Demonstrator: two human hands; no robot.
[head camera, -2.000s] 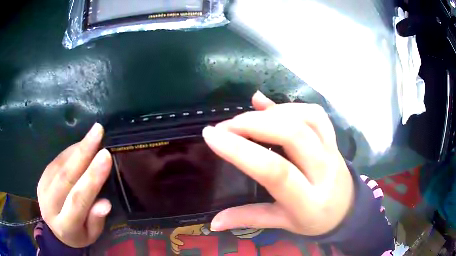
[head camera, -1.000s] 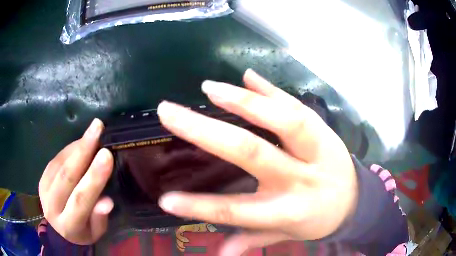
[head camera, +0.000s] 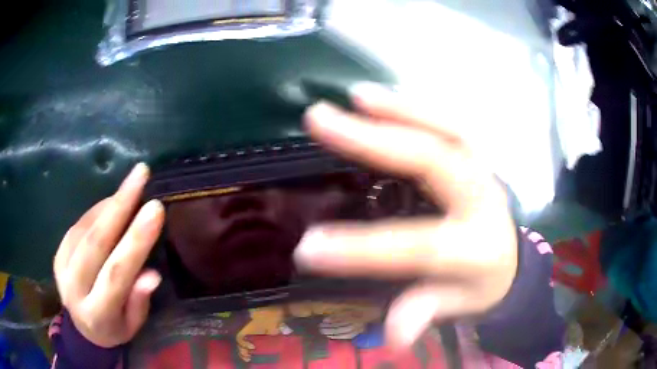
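Observation:
The black video speaker (head camera: 238, 173) lies before me at the bench edge, its row of slots along the far edge. The screen lens panel (head camera: 230, 245) covers its screen, dark and reflective, with yellow lettering at the upper left. My left hand (head camera: 112, 267) grips the player's left end, fingertips at its corner and edge. My right hand (head camera: 418, 223) is blurred, fingers spread over the player's right part, with nothing seen in it. It partly hides the dial end. Whether its fingers touch the panel I cannot tell.
Bagged lens panels (head camera: 209, 36) in shiny clear plastic lie beyond the player. A glaring whitish plastic sheet (head camera: 468, 65) lies at the far right on the green mat (head camera: 216, 94). Black units (head camera: 619, 137) stand at the right side. Printed clothing shows below the player.
My right hand has swept over the panel to the left, then back to the right, its fingers now spread wide. My left hand has kept its hold on the player's left end.

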